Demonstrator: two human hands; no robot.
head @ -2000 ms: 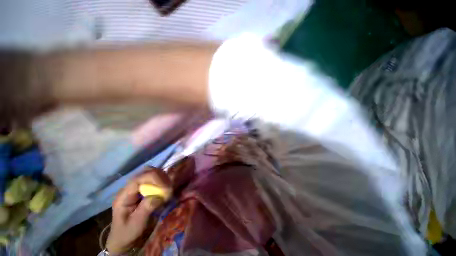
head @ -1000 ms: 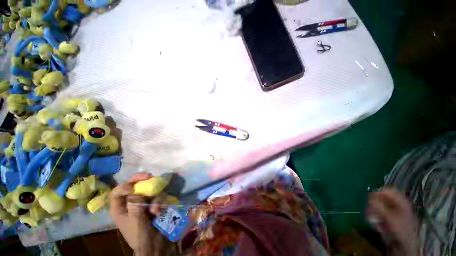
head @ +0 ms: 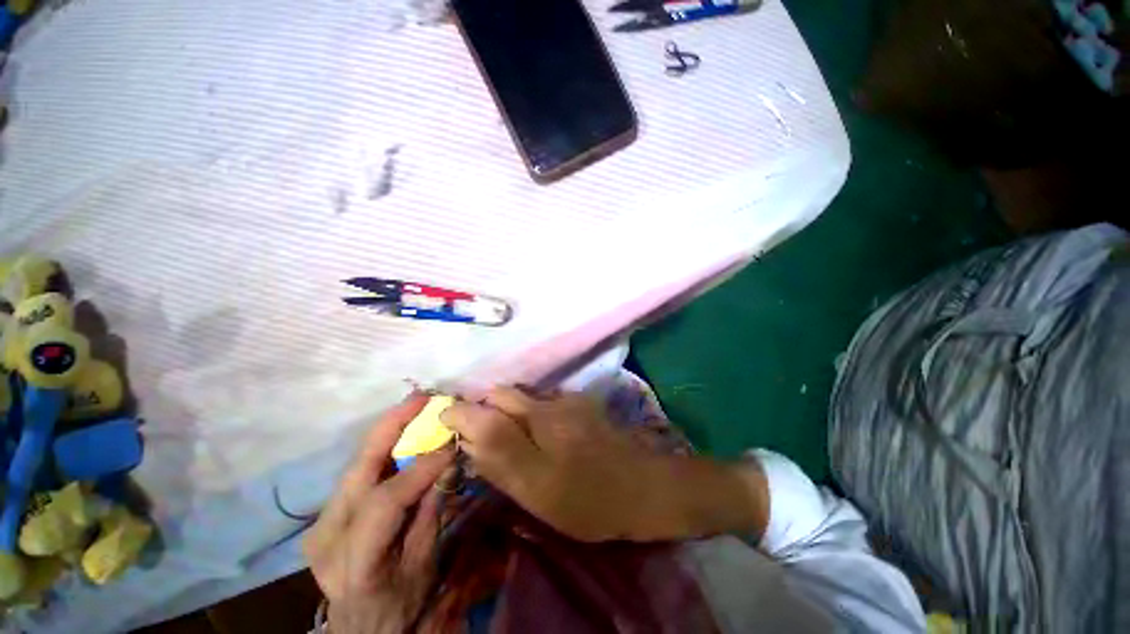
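A yellow plush end (head: 425, 427) with a bit of blue below it is held at the table's front edge, over my lap. My left hand (head: 378, 526) grips it from the left and below. My right hand (head: 533, 458) meets it from the right, with its fingertips closed at the yellow cloth. I cannot make out a needle. A small loop of thread seems to hang just below the fingertips. The rest of the toy is hidden by my hands.
Thread snips (head: 428, 301) lie beyond my hands. A smartphone (head: 545, 81), a small dark metal piece (head: 680, 58) and a second pair of snips (head: 682, 13) lie farther back. Blue-and-yellow plush toys (head: 56, 421) are piled at left. Grey striped cloth (head: 991, 421) is at right.
My right hand has come from the far right, where it was out over the floor, to the yellow end in my left hand. The view has shifted, so the table things appear farther left.
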